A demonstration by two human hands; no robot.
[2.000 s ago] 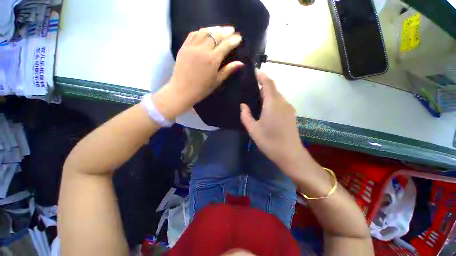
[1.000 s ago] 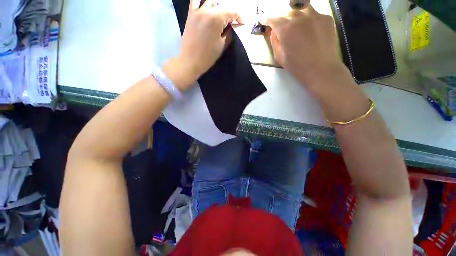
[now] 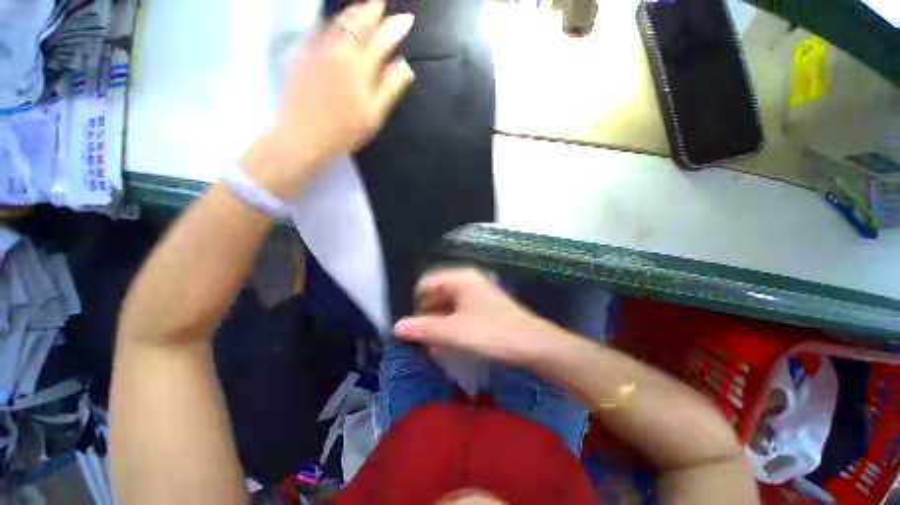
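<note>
A black fabric panel (image 3: 434,128) lies on the table and hangs over its front edge towards the lap. A white panel (image 3: 340,232) shows along its left side, narrowing to a point near the lap. My left hand (image 3: 345,84) lies on the panel's upper left part, fingers spread and pressing flat. My right hand (image 3: 459,316) is over the lap at the panel's lower end, fingers curled around the fabric edge; it is slightly blurred. The fabric between its fingers is partly hidden.
A smartphone (image 3: 703,84) lies right of a small metal machine part (image 3: 579,16). A yellow label (image 3: 809,71) and small blue-green tool (image 3: 851,212) are farther right. A printed white bag (image 3: 74,158) is under layered pieces at left. A red basket (image 3: 735,380) stands lower right.
My right hand has moved from the needle area down to the lap and holds the fabric's lower end. My left hand has moved left and lies flatter. The black panel now stretches further down.
</note>
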